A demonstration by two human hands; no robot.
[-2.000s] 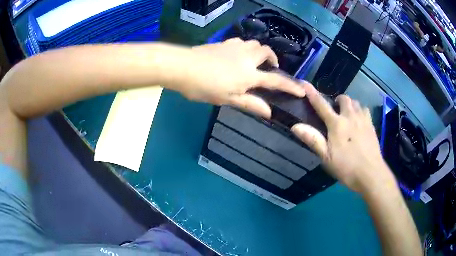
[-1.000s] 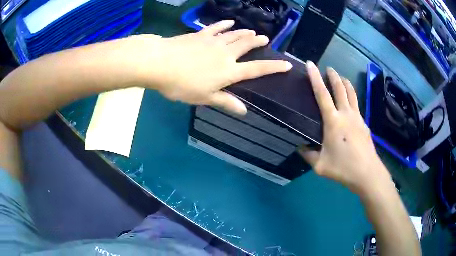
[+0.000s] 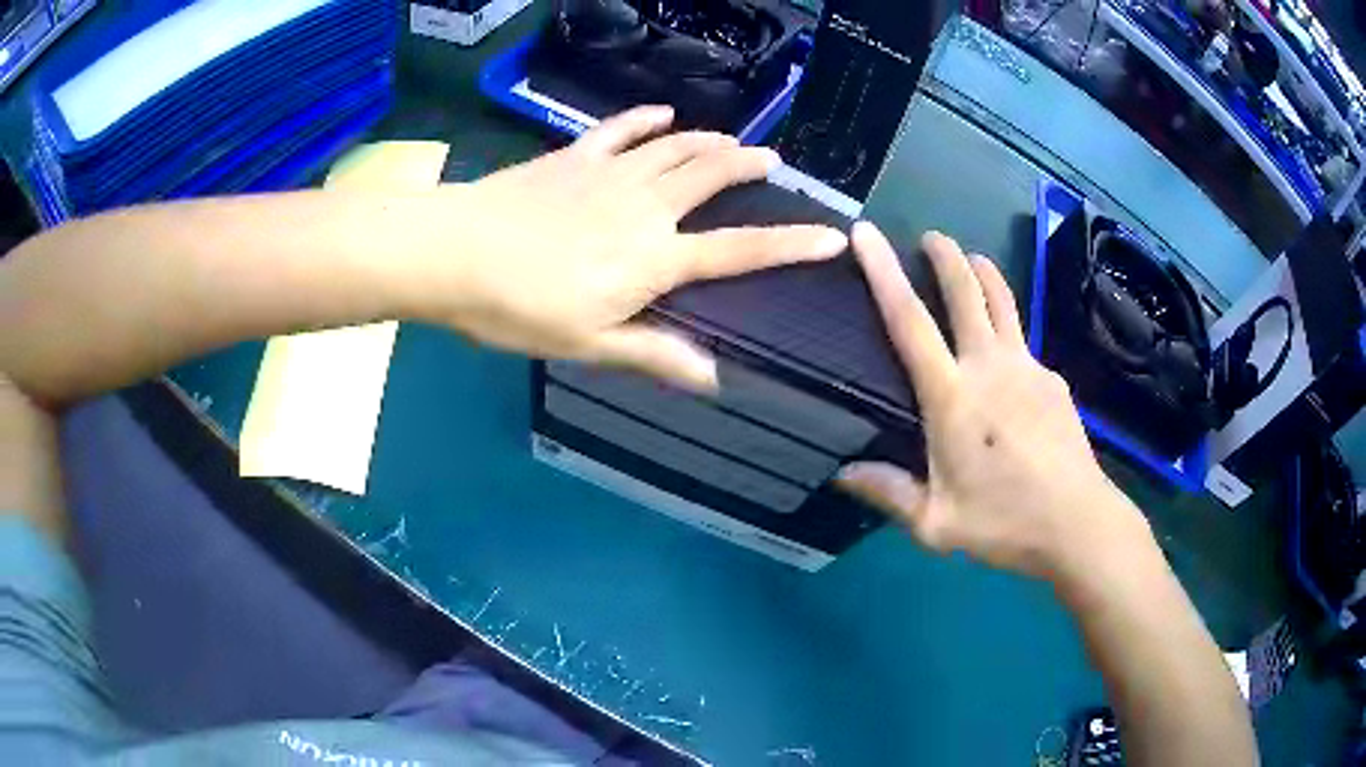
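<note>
A black retail box stands on the green bench in front of me, with grey bars on its near side and a white strip along its bottom. Its top is closed over. My left hand lies spread on the top's left part, thumb at the near edge. My right hand rests on the right end, fingers on top and thumb on the near side. The two index fingertips are close together at the far edge. Both hands are bare.
Blue trays with headphones stand behind the box and at right. Stacked blue trays are at back left, a pale yellow strip at left. Another black box stands behind; a headphone-picture box at right.
The top, earlier being pressed in under both hands, now lies flat and shut. The fingers have spread over it. The view has shifted, so the box sits further left in the picture.
</note>
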